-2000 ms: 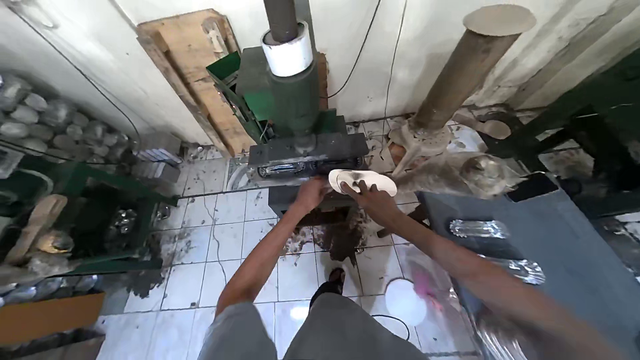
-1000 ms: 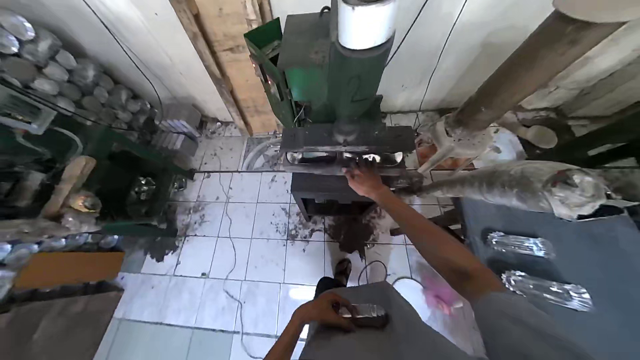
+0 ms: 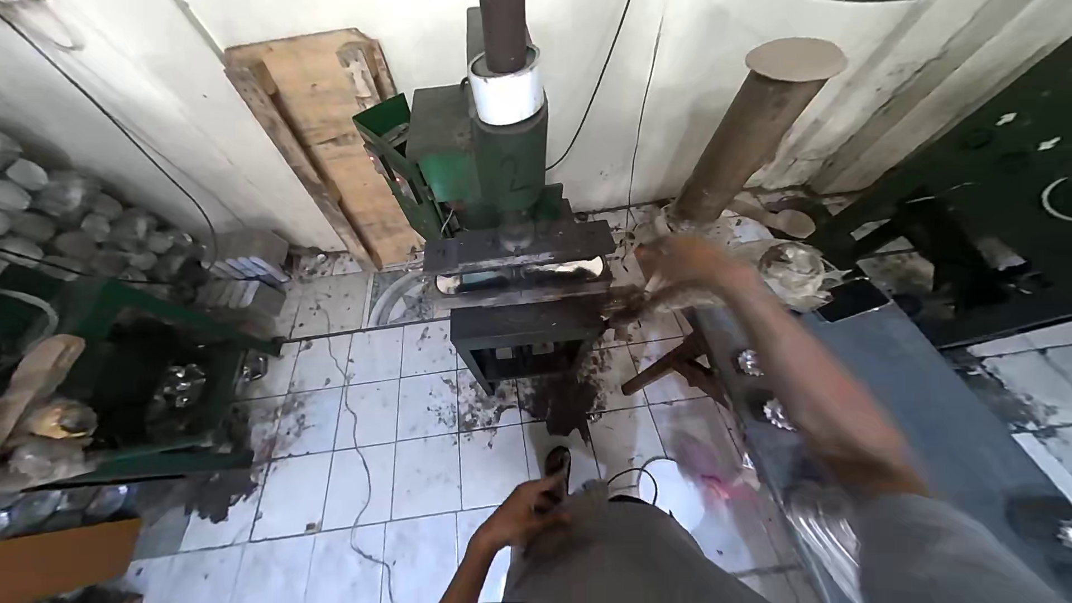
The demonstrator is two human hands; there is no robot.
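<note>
In front of me stands a green press machine [image 3: 511, 167] with a white collar on its column. A shiny metal mould [image 3: 519, 276] lies under its dark plate. My right hand [image 3: 682, 268], blurred, is stretched out to the right of the mould, by a round grey rod or lever; whether it grips anything cannot be told. Low in the middle, my left hand [image 3: 528, 511] rests near my thigh with fingers partly curled, and no object shows in it.
A dark table [image 3: 904, 402] with shiny pieces is at the right. A thick brown roll [image 3: 745, 142] leans by the wall. At the left stand a green machine frame [image 3: 167, 444] and stacked wrapped bundles [image 3: 75, 222]. Dark residue marks the tiled floor [image 3: 427, 435].
My right hand has moved right, away from the mould. The silvery piece under my left hand a second ago is no longer seen there. The view has shifted.
</note>
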